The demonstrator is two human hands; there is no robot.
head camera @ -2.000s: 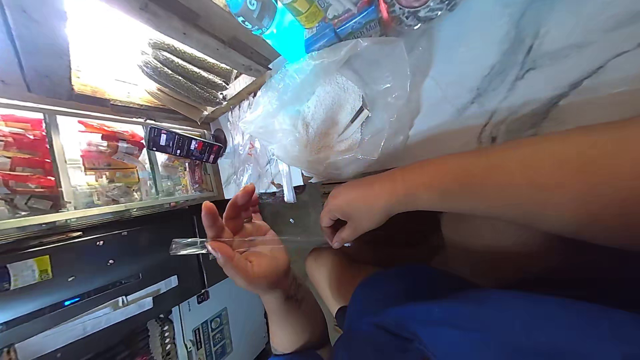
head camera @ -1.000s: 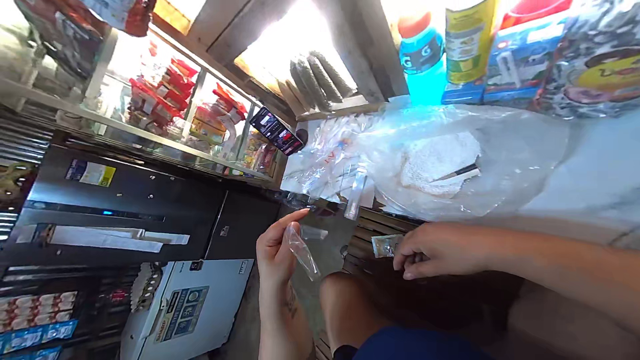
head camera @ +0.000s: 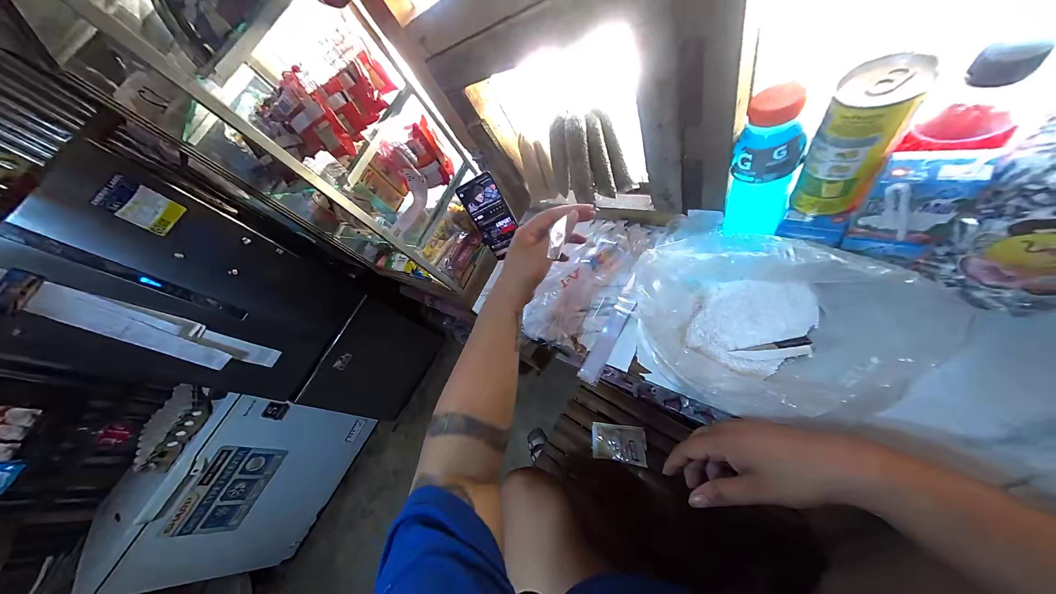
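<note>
My left hand reaches up over the far left of the counter, holding a small clear plastic packet between its fingers, beside a propped phone. Below it lies a heap of clear plastic packets. My right hand has curled, parted fingers and holds nothing visible, over the near edge of the counter. Left of it a small flat sachet lies on dark wooden slats. A large clear plastic bag spreads on the counter, with white granular material and a dark-and-white strip in it.
At the back right stand a blue drink bottle, a yellow can and a blue box with a red item on top. A glass display case is at upper left. A dark refrigerator and a white appliance stand at left.
My left hand has moved from above the floor gap up to the packet heap, still with clear plastic. My right hand has moved off the small sachet beside it. The view has shifted.
</note>
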